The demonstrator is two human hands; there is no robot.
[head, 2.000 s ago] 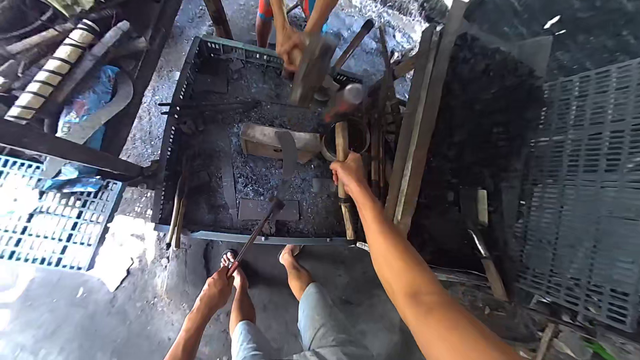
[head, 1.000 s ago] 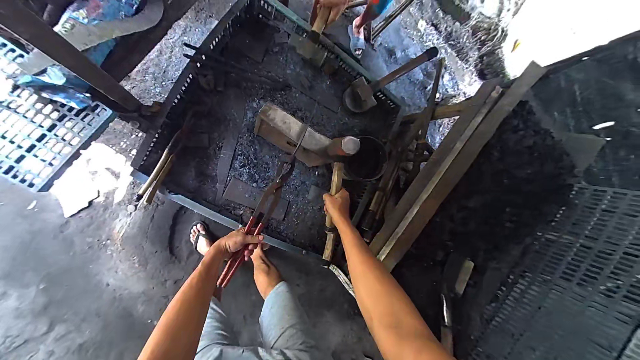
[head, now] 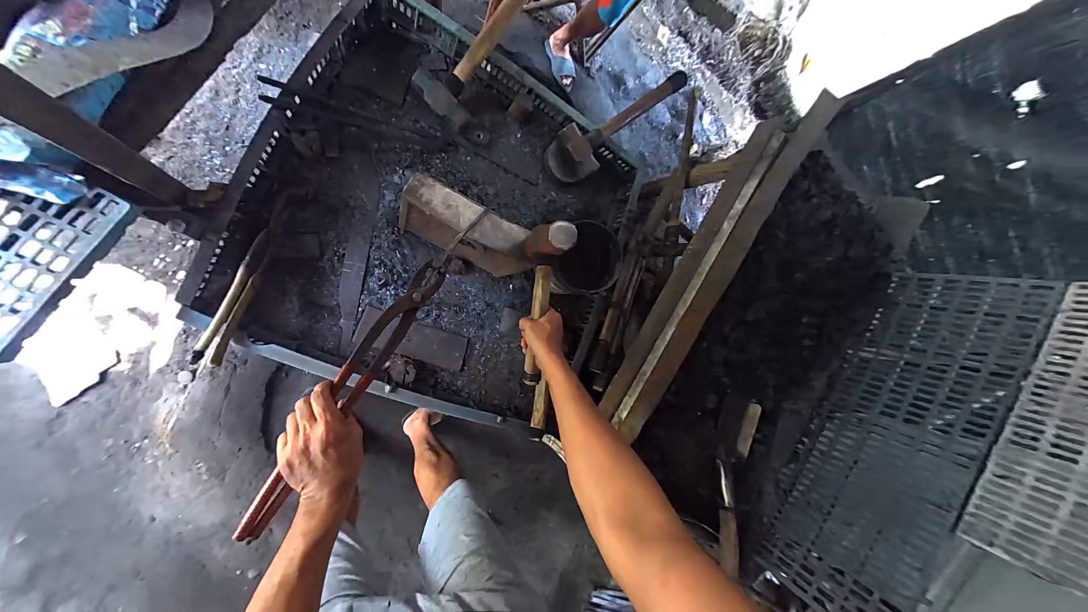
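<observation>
My left hand [head: 321, 442] is closed round the reddish handles of long metal tongs [head: 416, 297]. Their jaws reach to a thin metal piece [head: 467, 234], which lies across the near side of a steel anvil block [head: 459, 217]. My right hand [head: 542, 333] grips the wooden handle of a hammer [head: 551, 239], whose head is at the block's right end, beside a round dark container [head: 588, 257]. Whether the hammer head touches the block I cannot tell. A flat metal plate [head: 416, 338] lies below the block.
Another person's sandaled foot [head: 561, 61] is beyond the crate-walled bed [head: 374, 393]. Within the bed are a sledgehammer [head: 442, 98], a second hammer [head: 574, 153] and wooden-handled tongs [head: 234, 306]. Long beams [head: 705, 272] lean along its right side. A knife [head: 725, 501] lies at lower right.
My left hand holds tongs now; two seconds ago it held a thin rod-like tool with a blade-shaped piece at its end. The other person's sledgehammer, raised earlier, is down in the bed.
</observation>
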